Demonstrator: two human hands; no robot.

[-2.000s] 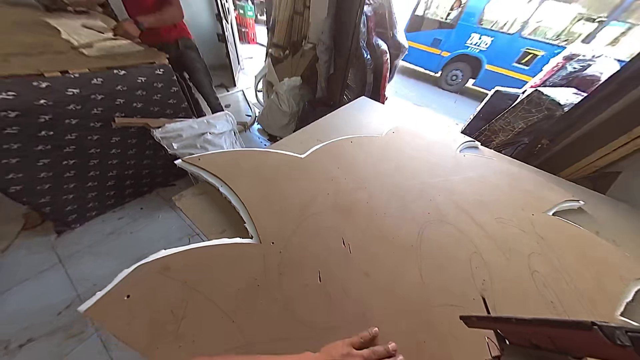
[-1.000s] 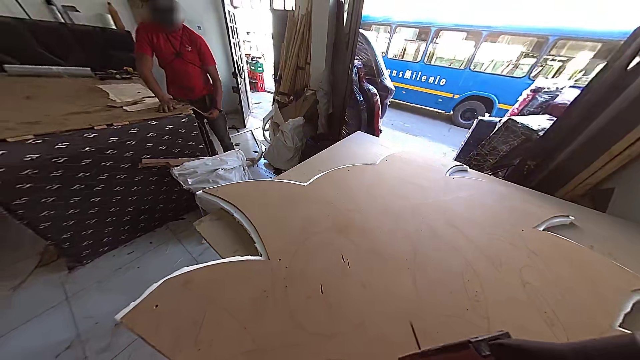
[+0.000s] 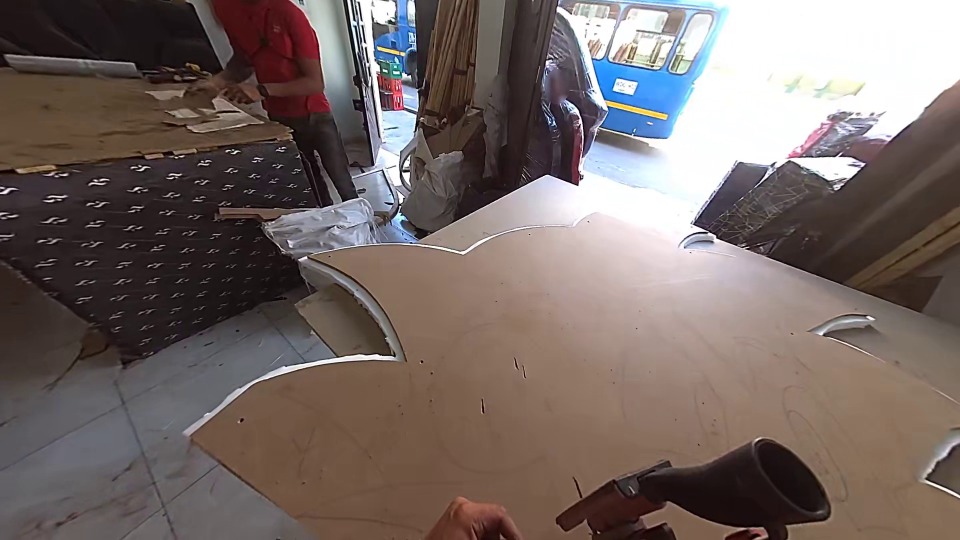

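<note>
A large brown board (image 3: 570, 330) with scalloped, curved edges and a white padded rim lies flat before me. My left hand (image 3: 472, 521) is at the bottom edge, low over the board; only its back and part of the fingers show, and whether it holds anything cannot be seen. To its right is a dark red and black tool (image 3: 697, 487) with a wide, funnel-shaped black end facing up and right, over the near part of the board. My right hand is out of view, so what it holds is hidden. Short dark slits mark the board's middle.
A pale panel (image 3: 544, 196) lies beneath the board. At the left, a worktable (image 3: 45, 120) hung with dark patterned cloth has paper pieces on it; a person in a red shirt (image 3: 281, 60) works there. White plastic sacks (image 3: 330, 229) and wood strips stand beyond. A blue bus (image 3: 652, 67) is outside.
The tool has come further into view, its black funnel-shaped end now showing. My left hand, unseen one second ago, is back at the bottom edge. The bus has shifted in the doorway.
</note>
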